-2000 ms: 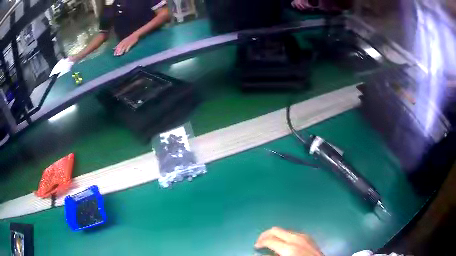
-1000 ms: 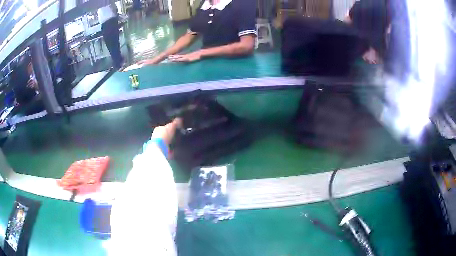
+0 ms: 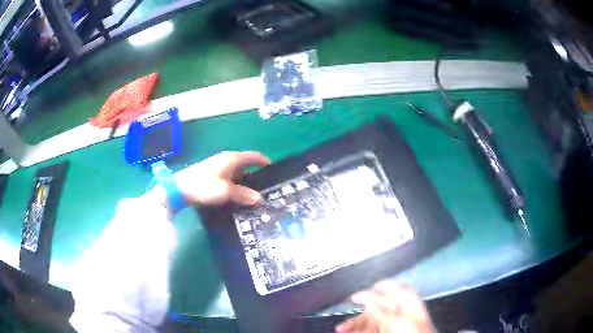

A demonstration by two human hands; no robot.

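A silver-framed housing with a dark mainboard (image 3: 286, 224) and a bright silver-white plate (image 3: 370, 208) lies on a black mat (image 3: 422, 195) in front of me. My left hand (image 3: 224, 180), with a blue strap at the wrist, is at the mat's upper left edge, thumb and fingers apart around that edge, thumb near the housing's corner. My right hand (image 3: 390, 309) is at the bottom edge, blurred and cut off, just below the mat; whether it touches the mat is unclear.
The electric screwdriver (image 3: 492, 156) lies at the right beside dark tweezers (image 3: 434, 121). A blue screw bin (image 3: 154, 138), red bag (image 3: 127, 99) and clear parts bag (image 3: 290, 86) are behind. Another unit (image 3: 36, 214) lies far left, one more (image 3: 273, 19) beyond the pale strip.
The mat with its unit now lies on the near bench. My left hand has come back from beyond the strip. My right hand shows again at the bottom. The view has tilted down.
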